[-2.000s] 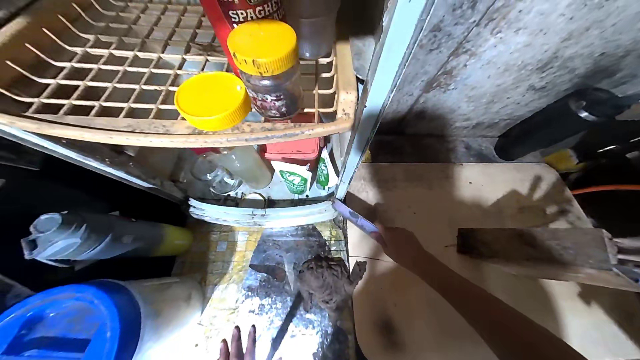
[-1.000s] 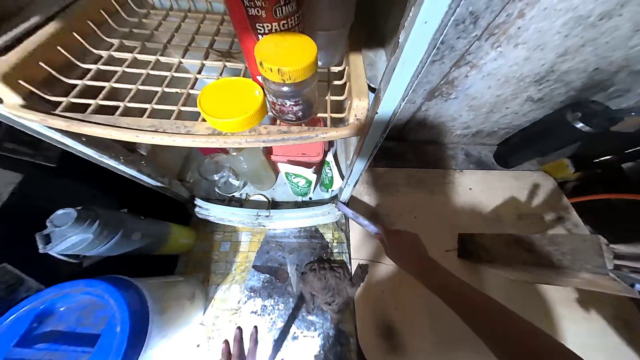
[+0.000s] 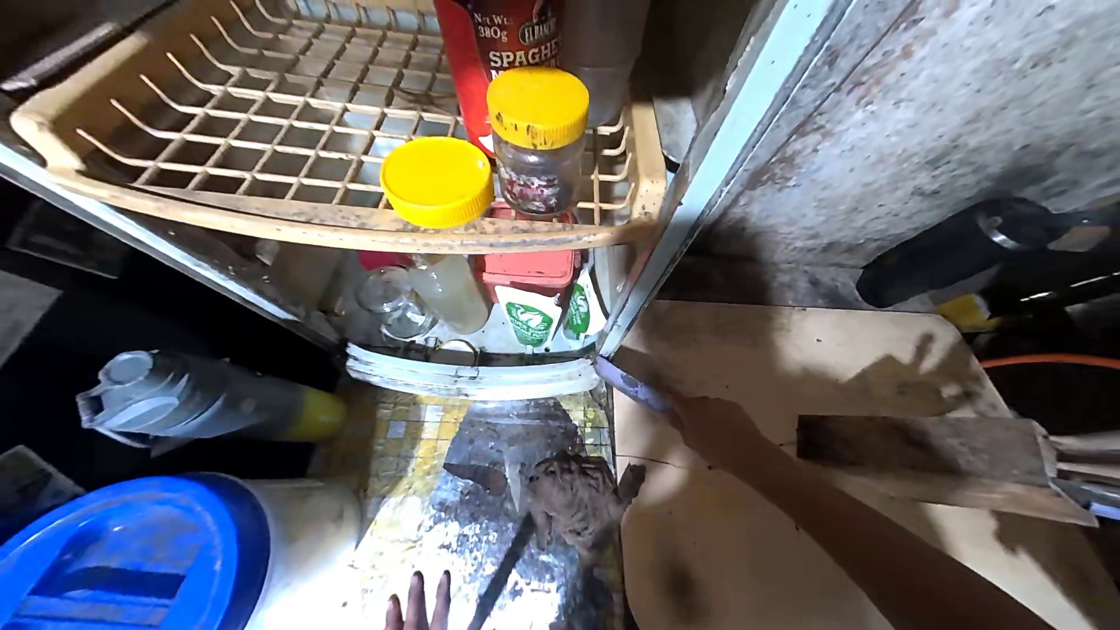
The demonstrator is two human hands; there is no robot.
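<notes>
My right hand (image 3: 713, 424) is closed around the end of a flat lilac object (image 3: 632, 385), perhaps a brush or scraper; its far tip touches the lower right corner of the rack's frame, beside the white curved front edge (image 3: 472, 378) of the bottom shelf. At the bottom of the view my left hand (image 3: 418, 604) shows only its spread fingertips, over the wet mosaic-patterned surface, with nothing seen in them. A crumpled, dirty brown cloth (image 3: 573, 499) lies on that surface between the hands. The left palm is out of view.
Two yellow-lidded jars (image 3: 437, 182) and a red packet (image 3: 464, 52) stand in the beige basket (image 3: 350, 229). Glass jars (image 3: 394, 302) and a red container (image 3: 529, 267) sit below. Left are a blue-lidded bucket (image 3: 131, 551) and a grey bottle (image 3: 201, 398); right, a wooden block (image 3: 927, 451) on a board.
</notes>
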